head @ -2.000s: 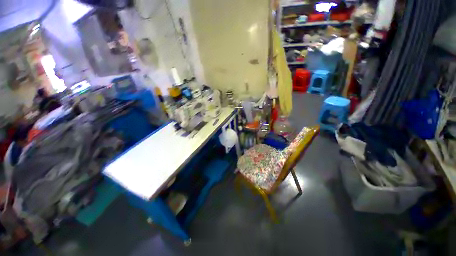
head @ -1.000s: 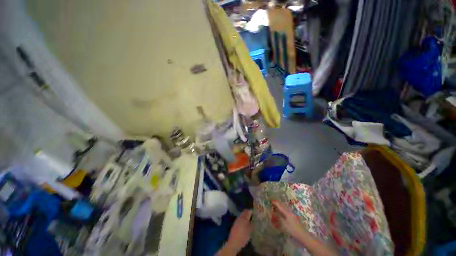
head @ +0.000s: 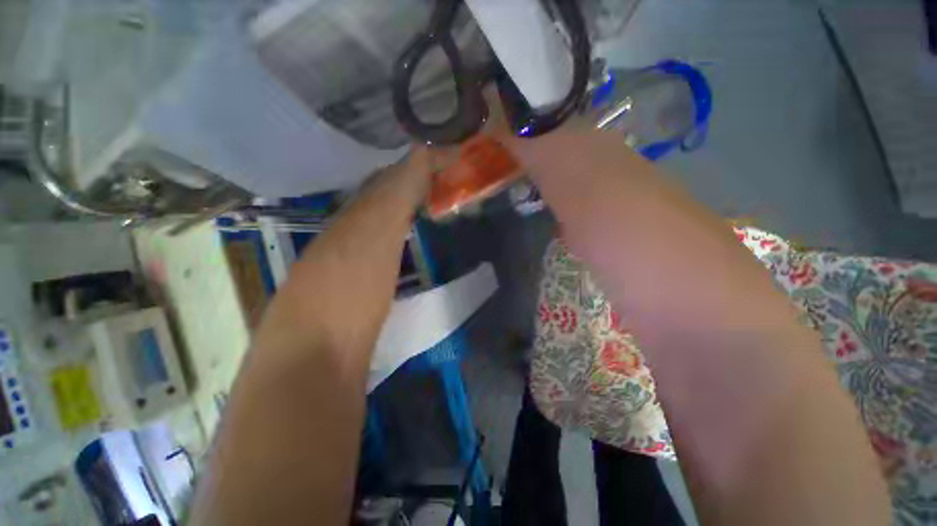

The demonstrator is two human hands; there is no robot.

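Observation:
Large black loop-handled shears (head: 442, 128) are at the top centre, close to the camera. Both forearms reach up to them. The end of my left hand (head: 419, 170) is beside an orange piece (head: 475, 177), under the left loop. My right hand (head: 501, 121) is behind the shears between the loops. The fingers of both hands are hidden or blurred, so I cannot tell what they grip. A flat white strip (head: 437, 316) hangs below, between the forearms.
A floral chair (head: 616, 354) is at the lower right, partly behind my right forearm. A blue-rimmed basket (head: 701, 103) stands on the grey floor. Pale sewing machine parts (head: 144, 360) are at the left. Whitish sheets (head: 247, 113) are at the upper left.
The view has moved in close and turned downward. The hands have moved from the chair seat to the shears and orange piece. The shears and white strip now show large.

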